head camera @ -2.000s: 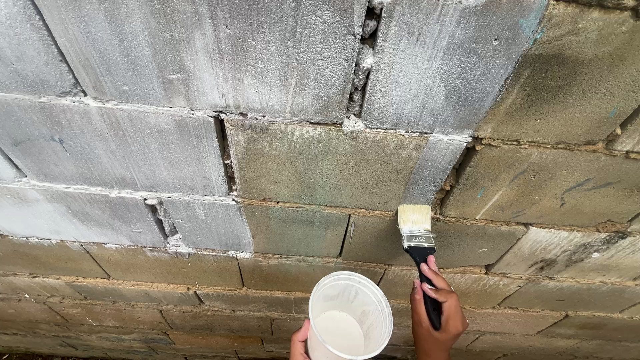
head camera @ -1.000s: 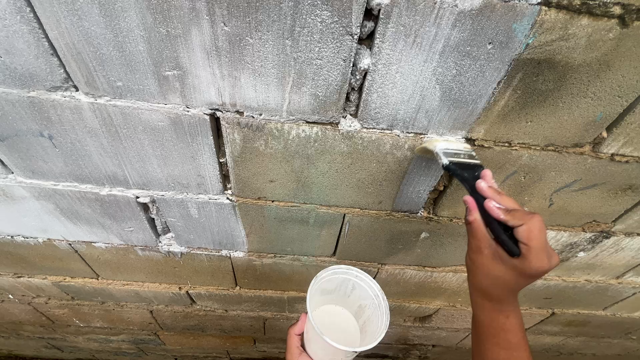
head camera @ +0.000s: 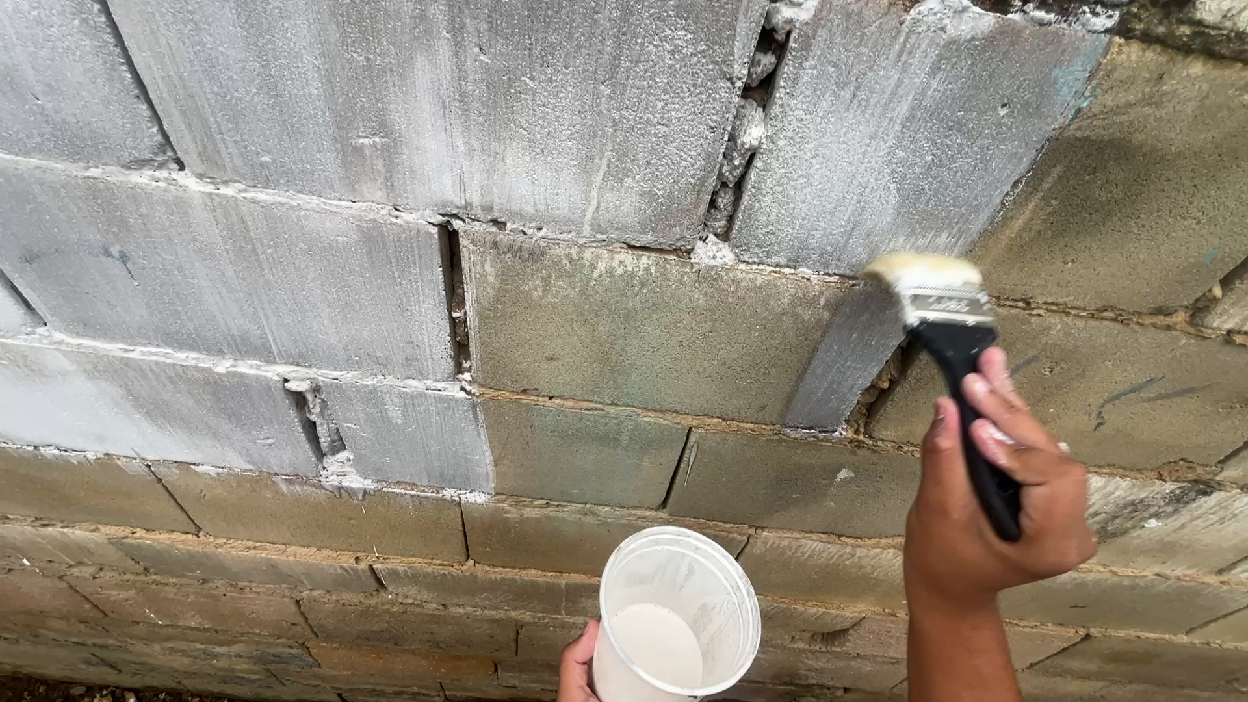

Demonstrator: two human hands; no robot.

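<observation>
My right hand (head camera: pixel 1004 497) grips the black handle of a flat paintbrush (head camera: pixel 951 312). Its pale bristles press against the block wall (head camera: pixel 634 331), at the mortar line above a narrow grey painted strip (head camera: pixel 848 351). At the bottom centre my left hand (head camera: pixel 579 663) holds a translucent plastic cup (head camera: pixel 680 614) from its left side; only part of that hand shows. White liquid paint (head camera: pixel 653 643) lies inside the cup. Blocks at the upper left and top carry a whitish-grey coat, while the middle, right and lower blocks are bare brown-grey.
Open vertical joints run between several blocks, one with rough mortar lumps (head camera: pixel 743 136) in it. Rows of bare blocks (head camera: pixel 322 517) continue down the wall. Soil with small stones (head camera: pixel 88 690) shows at the bottom left corner.
The brush in my right hand has moved from the lower end of the grey strip up to its top, where it now touches the block above. My left hand still holds the cup.
</observation>
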